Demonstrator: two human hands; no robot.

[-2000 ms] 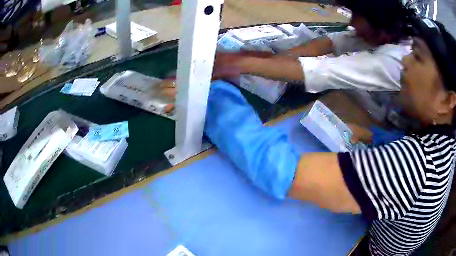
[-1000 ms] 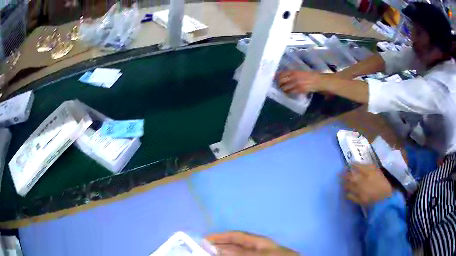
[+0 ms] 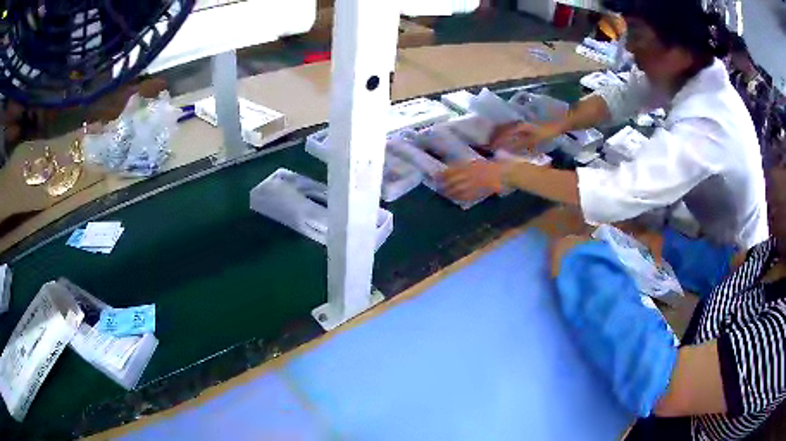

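Observation:
Neither of my hands is in the picture. Nearest in front are the blue-violet table mat [image 3: 448, 353] and the dark green belt [image 3: 207, 267] beyond it. At the lower left of the belt, a white printed carton [image 3: 34, 349] leans on a milky tray [image 3: 116, 353]. A pale blue leaflet [image 3: 127, 320] lies on that tray. Another milky tray [image 3: 297, 207] lies on the belt, partly hidden by the white post.
A white metal post [image 3: 352, 172] stands at the mat's edge. A black fan [image 3: 77, 43] is at the upper left. A person in white [image 3: 681, 164] handles trays at the right. Beside them is a blue sleeve cover [image 3: 612, 319]. Clear bags [image 3: 134, 142] lie beyond the belt.
The view has shifted, and the hand and white item at the bottom edge are gone. A tray now shows on the belt behind the post. The blue-sleeved arm has moved across the right side.

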